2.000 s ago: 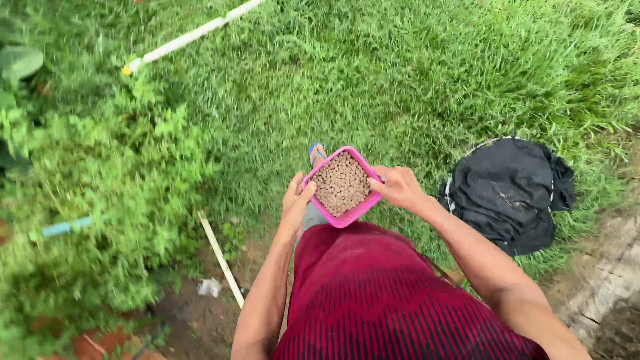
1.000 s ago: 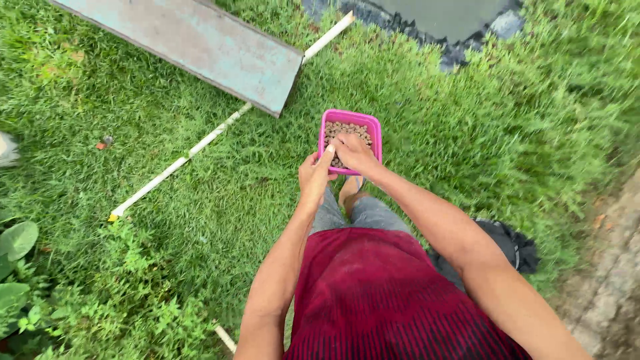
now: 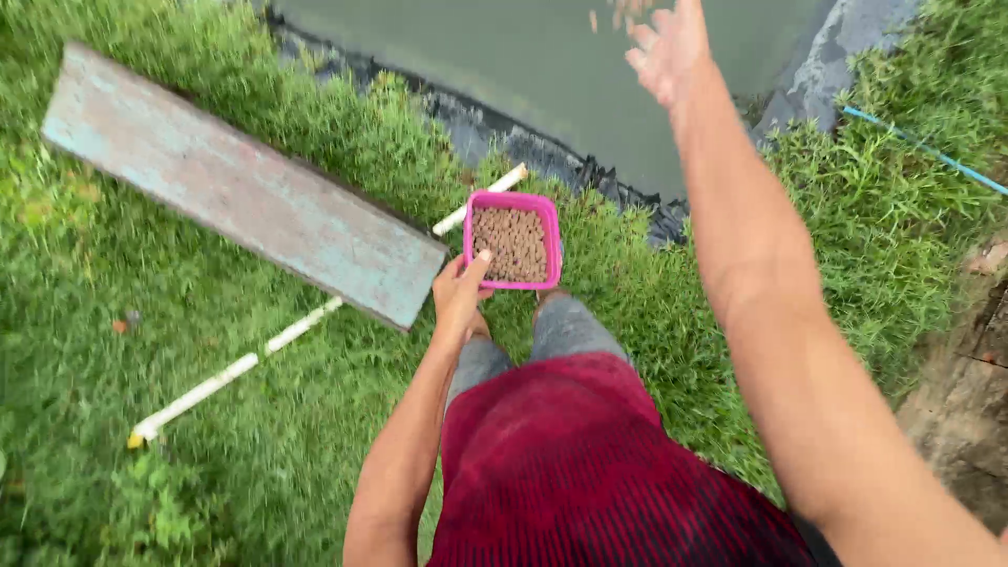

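Note:
My left hand [image 3: 461,293] grips the near left corner of a square pink plastic container [image 3: 554,236], its thumb over the rim. Brown pellets [image 3: 512,244] fill much of the container. My right arm is stretched forward over the greenish water of a pond [image 3: 583,87], and my right hand [image 3: 669,51] is at the top edge of the view with its fingers spread. Some loose pellets [image 3: 622,14] are in the air just beyond its fingers, blurred. Part of the right hand is blurred too.
A weathered board [image 3: 244,189] lies on the grass at the left, over a white pipe [image 3: 205,394] with a yellow end. Black sheet lining [image 3: 488,130] edges the pond. A thin blue pipe [image 3: 929,150] lies at the right, above a bare, hard strip of ground [image 3: 965,417].
My right hand has left the container, reached forward over the pond and let go of pellets. My left hand still holds the container. The view has shifted toward the pond.

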